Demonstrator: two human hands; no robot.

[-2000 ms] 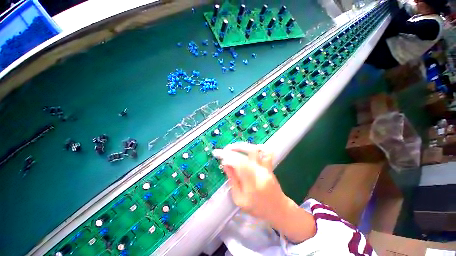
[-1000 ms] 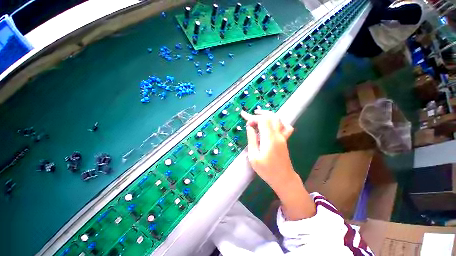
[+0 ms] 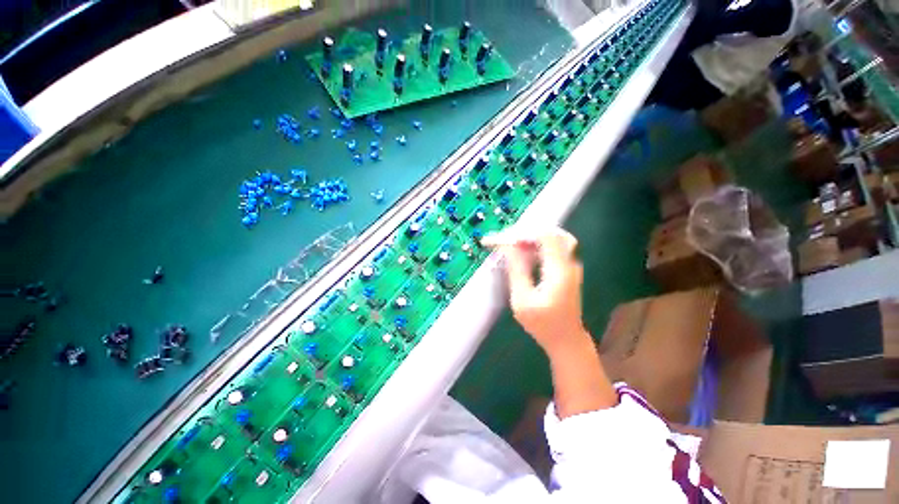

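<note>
The long strip of green circuit board panels [image 3: 325, 340] runs from the lower left to the upper right. It carries pale round-topped parts, small blue parts and dark parts. My right hand [image 3: 542, 281] is over the strip's near edge, right of the middle. Its fingers are bent and a fingertip reaches the boards. I cannot tell if a small part is between the fingers. My left hand is out of the picture. Blue disc parts [image 3: 286, 192] lie scattered on the green bench. Small dark parts with silvery legs [image 3: 118, 343] lie in clusters at the left.
A separate green panel [image 3: 419, 74] with tall black parts lies beyond the strip. A clear plastic strip [image 3: 281, 281] lies near the pale rail [image 3: 449, 330]. A blue bin [image 3: 12, 128] is cut off at the left. Cardboard boxes [image 3: 656, 345] stand at the right. Part of a person shows at the top right.
The view has shifted, so the bench items sit further left and the blue bin is mostly out of view. My right hand has moved along the strip, away from its lower-left end.
</note>
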